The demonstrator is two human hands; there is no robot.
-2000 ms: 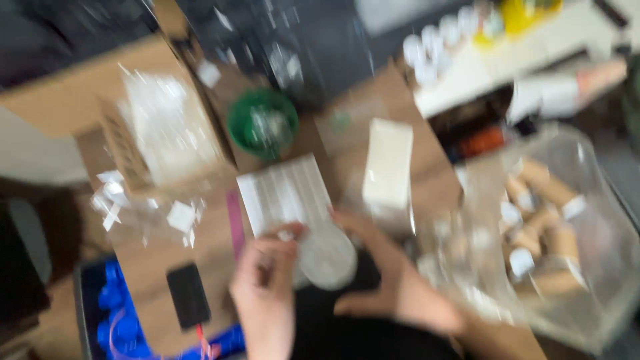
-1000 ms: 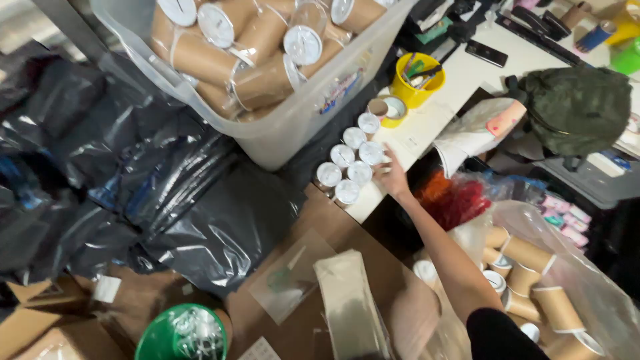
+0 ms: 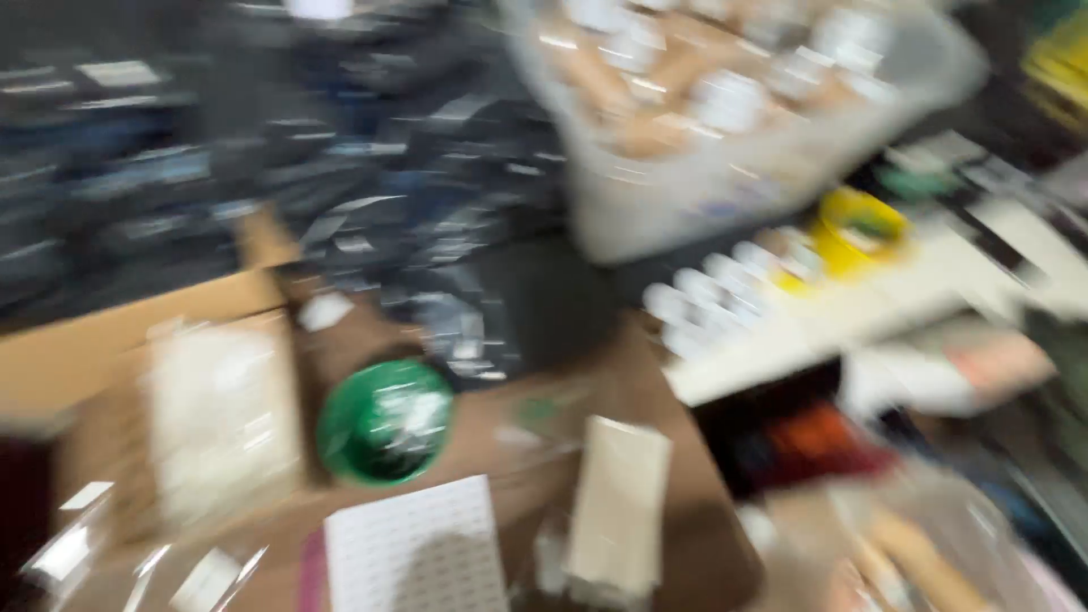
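Neither my left hand nor my right hand shows in the head view, which is badly blurred. A white printed sheet [image 3: 416, 548] lies on the brown table at the bottom centre, with a shadow over its lower part. Beyond it stands a green bowl [image 3: 387, 421] holding clear shiny pieces. A cream-coloured stack in clear plastic [image 3: 620, 506] lies to the right of the sheet. Several white-topped tubes [image 3: 705, 297] stand close together on the white table's near corner, beside a yellow cup [image 3: 858, 229].
A cardboard box [image 3: 127, 314] with a clear-wrapped pack [image 3: 225, 425] is at the left. Black plastic bags [image 3: 408, 170] fill the upper left. A translucent bin of cardboard tubes [image 3: 705, 187] stands at the top right. A clear bag of tubes [image 3: 960, 527] is at the lower right.
My hand, at the white-topped tubes a second ago, has left the view. The view has swung so that the printed sheet and the cardboard box show more.
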